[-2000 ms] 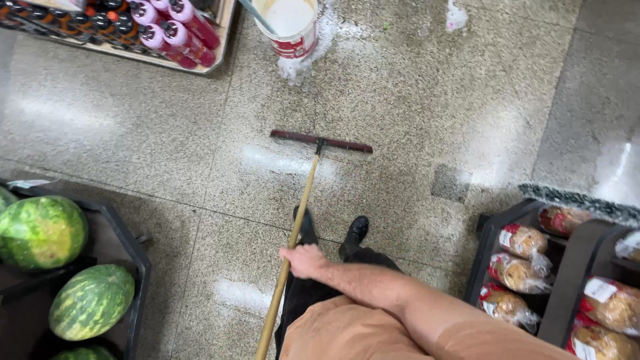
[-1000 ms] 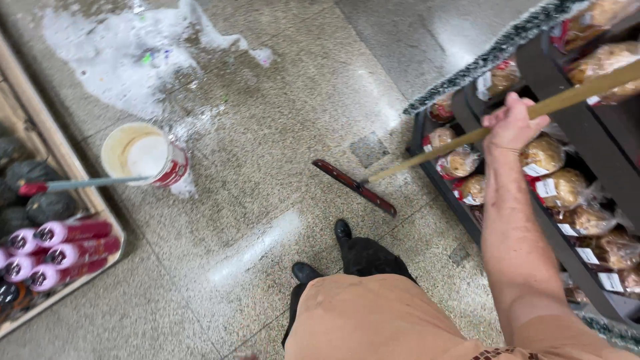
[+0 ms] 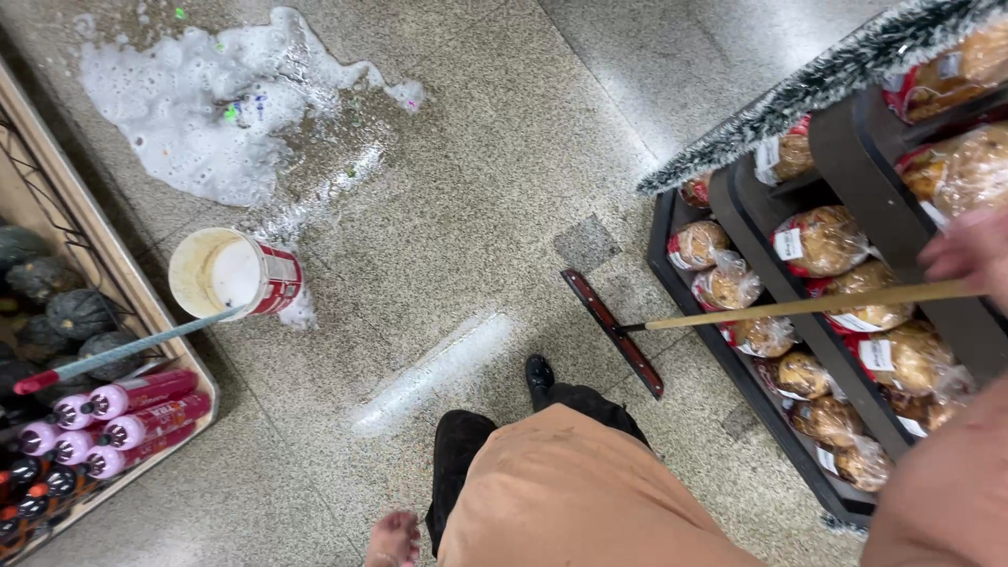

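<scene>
My right hand (image 3: pixel 969 256), blurred at the right edge, grips the wooden handle of a floor squeegee (image 3: pixel 613 334). The squeegee's dark red head lies on the speckled floor just left of the bread shelf. Low in the view, my left hand (image 3: pixel 395 539) hangs beside my leg with its fingers loosely curled and nothing seen in it. A white and red plastic bucket (image 3: pixel 279 281) stands at the left, holding whitish suds and a long pale blue handle with a red end (image 3: pixel 142 350). Beyond it a patch of white foam (image 3: pixel 197 118) spreads over the floor.
Packaged loaves (image 3: pixel 823 240) fill a dark tiered shelf (image 3: pixel 866 169) at the right, edged with a frosted tinsel garland (image 3: pixel 795 87). At the left, a wooden-edged display (image 3: pixel 102 244) holds dark green squashes (image 3: pixel 79 313) and pink bottles (image 3: pixel 153 394).
The view has turned, and the watermelons seen two seconds ago are out of sight. My left hand has come into view at the bottom. The squeegee remains in my right hand.
</scene>
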